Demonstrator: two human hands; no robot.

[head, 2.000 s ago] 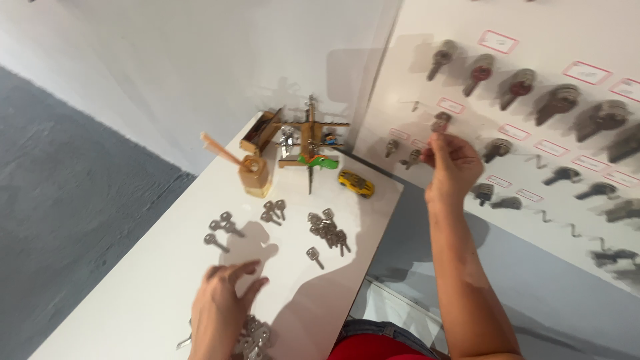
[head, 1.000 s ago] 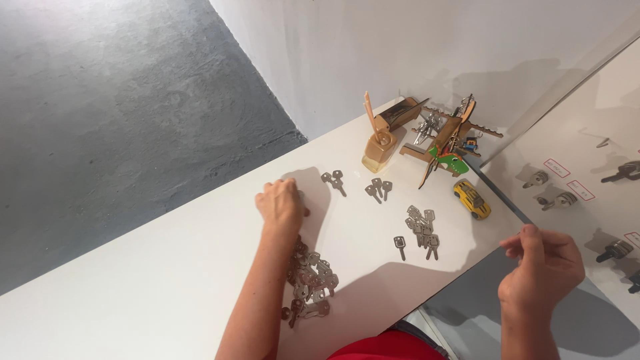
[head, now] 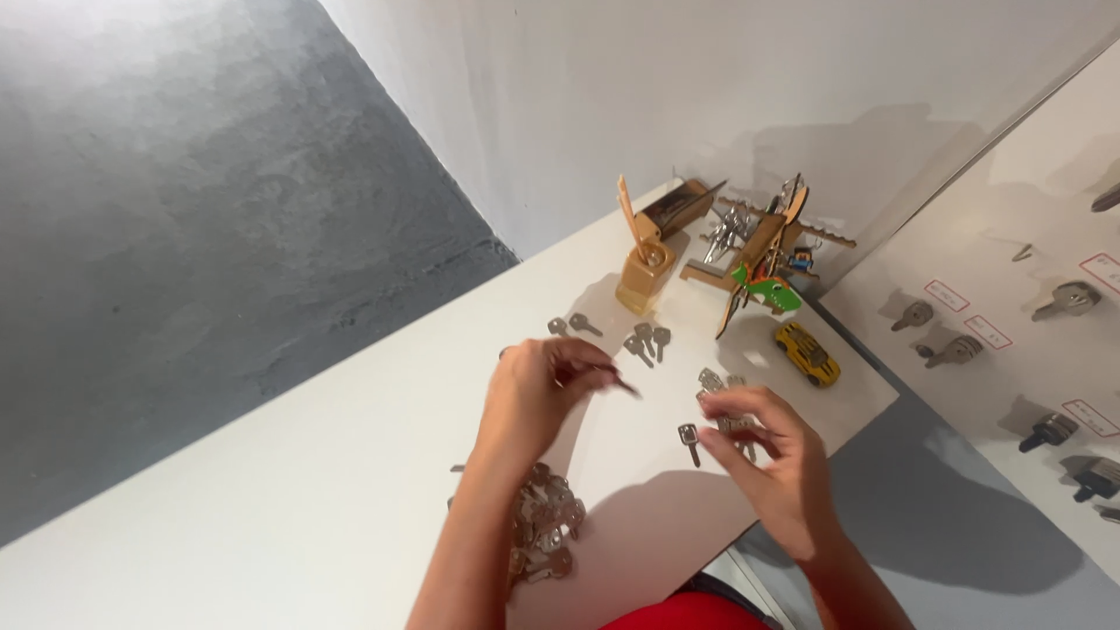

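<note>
Between its thumb and fingers my left hand (head: pixel 547 385) holds a metal key (head: pixel 626 385), blurred, over the middle of the white table. My right hand (head: pixel 774 455), thumb and fingers apart, hovers over a cluster of keys (head: pixel 710 380) and partly hides it. One single key (head: pixel 690 442) lies just left of my right thumb. Beyond my left hand are two small groups, one with a key (head: pixel 584 325) at the left and one with a key (head: pixel 661 341) further right. A large heap of keys (head: pixel 551 516) lies beside my left forearm and is partly hidden by it.
At the table's far end stand a wooden block holder (head: pixel 646 276), a wooden box (head: pixel 682 210), a wooden stand (head: pixel 761 249) with hanging trinkets and a green dinosaur figure (head: pixel 770 290), and a yellow toy car (head: pixel 807 354). On the right, a white board (head: pixel 980 262) bears hanging keys and labels.
My right hand has gone from the key board to the key cluster on the table. My left hand has moved from beside the heap toward the middle, with a key now visible in it.
</note>
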